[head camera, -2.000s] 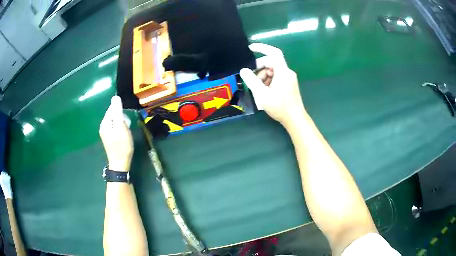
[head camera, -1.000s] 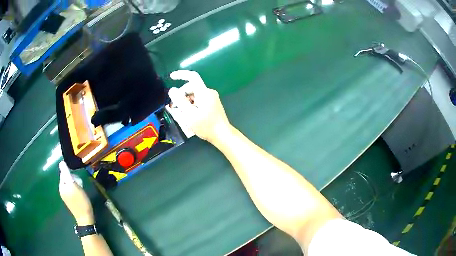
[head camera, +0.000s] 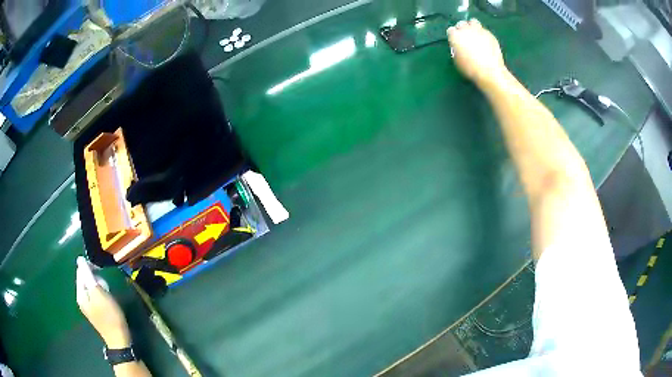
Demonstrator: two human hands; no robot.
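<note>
A thin black phone frame (head camera: 405, 38) lies on the green worktop at the top. My right hand (head camera: 475, 50) is at its right end with the fingers bent over it; whether the fingers grip it is hidden. My left hand (head camera: 96, 294) rests at the lower left corner of the black pad (head camera: 177, 110); its fingers are extended and close together, and I cannot tell if they hold anything. The orange fixture (head camera: 110, 195) sits on the pad's left side, its recess showing no frame. The blue control box (head camera: 193, 276) with a red button (head camera: 180, 255) is below it.
A white strip (head camera: 267, 196) is at the box's right end. A wrapped cable (head camera: 166, 331) runs toward me. An air blow gun (head camera: 582, 97) lies at the right. Small white discs (head camera: 236, 40) and a blue tray (head camera: 26, 110) are beyond the pad.
My right hand has left the right side of the control box and reached far right and away to the black frame, uncovering the white strip. My left hand has stayed by the pad's corner.
</note>
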